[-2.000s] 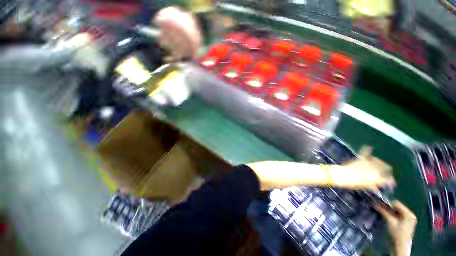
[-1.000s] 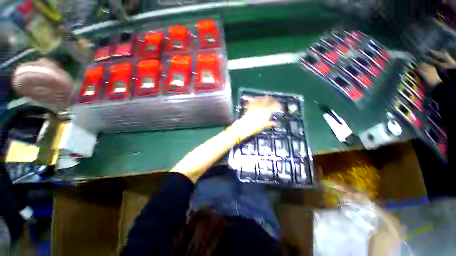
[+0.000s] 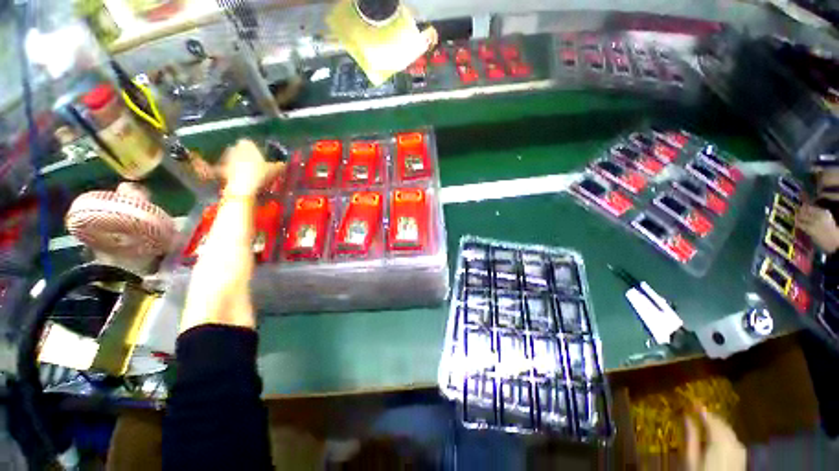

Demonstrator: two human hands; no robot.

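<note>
My left hand [image 3: 247,169] reaches over the back left corner of the stacked clear phone trays [image 3: 350,283]. Its fingers are over the back row pockets; whether they grip a phone is hidden. Red phones [image 3: 306,225] lie in two rows in the top tray, most with plain red backs up. A dark screen end shows beside my left fingers. The lens tray [image 3: 524,336], a grid of small pockets, lies at the bench's front edge, untouched. My right hand [image 3: 716,446] is blurred and cut off by the bottom edge, fingers slightly apart, nothing visible in it.
Another phone tray [image 3: 662,195] lies back right. A white-bladed tool [image 3: 655,315] and a metal fixture [image 3: 736,331] are at right. A yellow heap [image 3: 676,414] is in a box below. A pink fan [image 3: 120,225] and black hose stand left. Another person's hand [image 3: 819,225] is far right.
My left hand has moved from the lens tray, left and back to the phone stack. The lens tray is uncovered. The camera view has shifted.
</note>
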